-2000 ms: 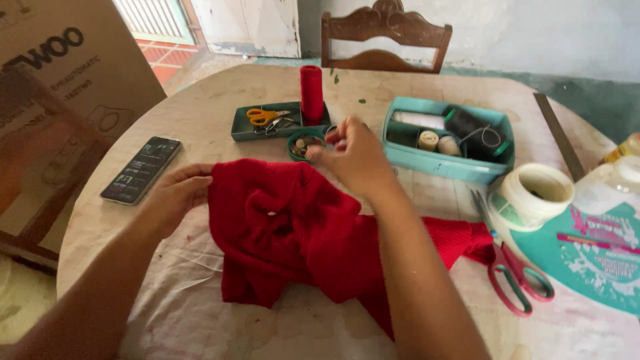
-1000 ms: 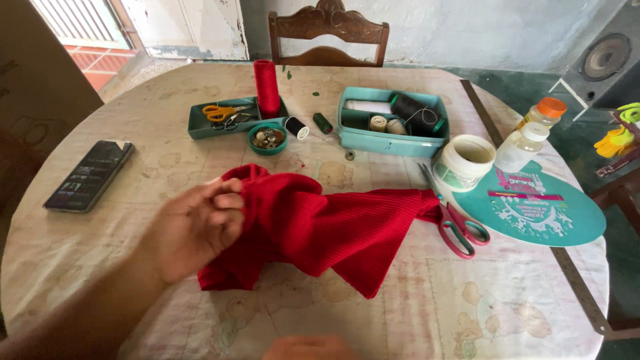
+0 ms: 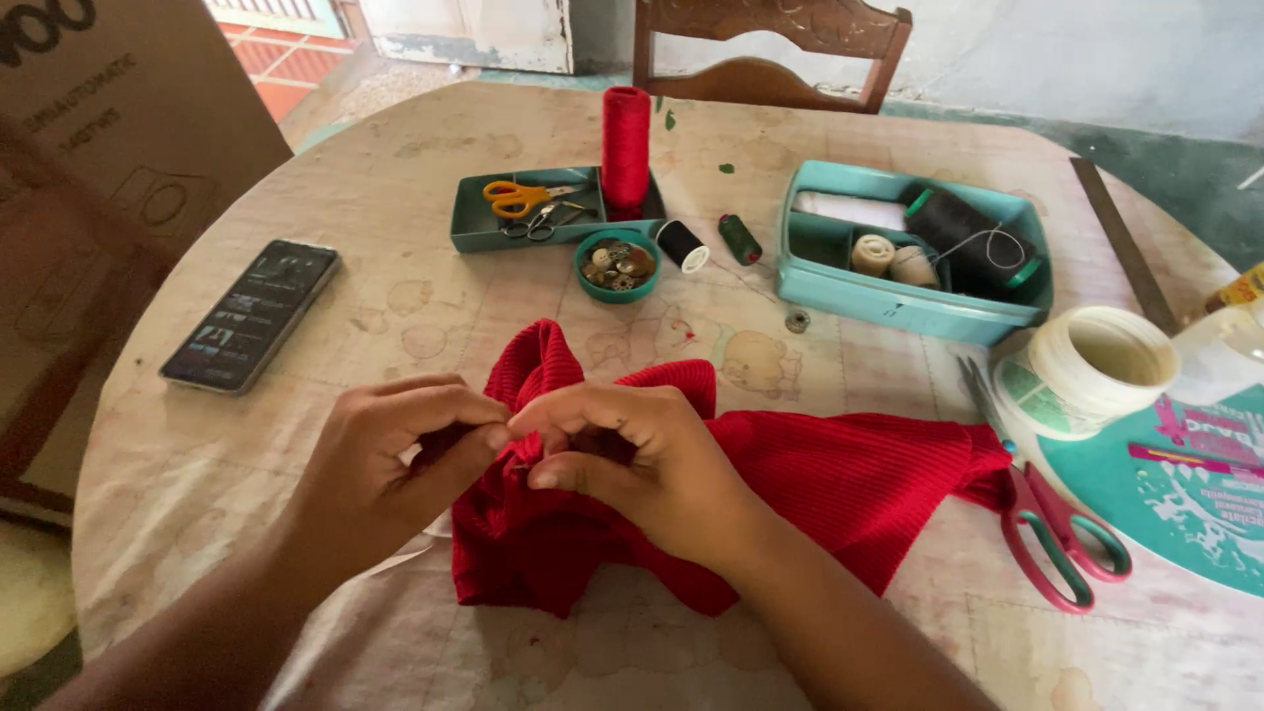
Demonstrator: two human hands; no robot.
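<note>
A red ribbed knit garment [image 3: 829, 464] lies bunched on the table under both hands. My left hand [image 3: 395, 454] and my right hand [image 3: 632, 464] meet at its raised fold, thumbs and forefingers pinched close together. Each seems to pinch a bit of the red fabric; any needle or thread between the fingertips is too small to make out. Just beyond stand a round teal dish of buttons [image 3: 617, 267], a black thread spool [image 3: 682, 247] and a dark green spool [image 3: 740, 240]. A small metal bobbin [image 3: 797, 321] lies nearer the garment.
A phone [image 3: 251, 316] lies at left. Behind are a teal tray [image 3: 474, 222] with orange scissors [image 3: 513, 198], a red thread cone [image 3: 625, 148] and a teal box [image 3: 889, 314] of spools. At right are red-handled scissors [image 3: 1062, 543], a white tub [image 3: 1086, 370] and a metal ruler [image 3: 1121, 242].
My right hand was low at the frame's bottom edge one second ago and now meets my left hand at the garment. Two seconds ago it was up by the button dish.
</note>
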